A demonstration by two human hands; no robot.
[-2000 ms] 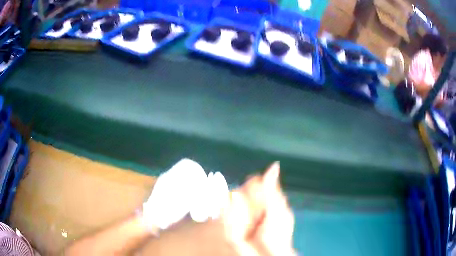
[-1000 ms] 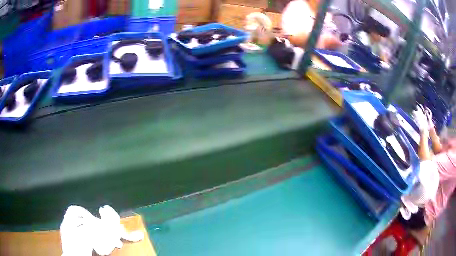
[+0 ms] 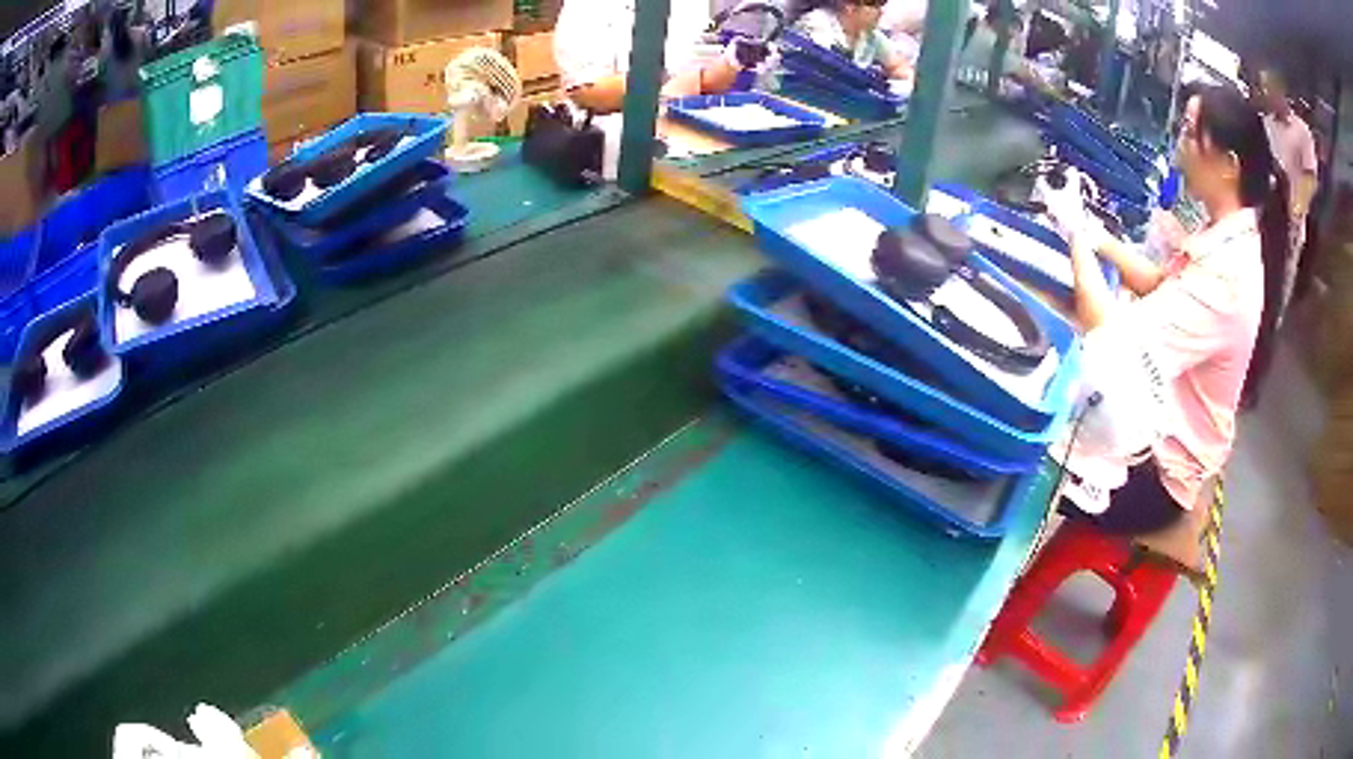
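A white glove shape [image 3: 186, 737], small and cut off by the bottom edge at lower left, looks like my left hand; its fingers and anything in them cannot be made out. My right hand is out of the picture. A stack of several blue trays [image 3: 876, 389] stands askew at the right end of the teal bench [image 3: 638, 623]. In the top tray, tilted on the stack, a black headset [image 3: 950, 274] lies on a white liner.
The green conveyor belt [image 3: 371, 386] crosses diagonally, with blue trays of headsets [image 3: 186, 274] beyond it. A green post [image 3: 643, 97] and small fan [image 3: 482, 97] stand behind. At right, a person in pink [image 3: 1209, 326] sits on a red stool [image 3: 1080, 608].
The view has swung right, bringing the tray stack, person and stool towards the middle. The white glove shape has shifted to the bottom left corner; the bare-looking hand seen earliest is gone from view.
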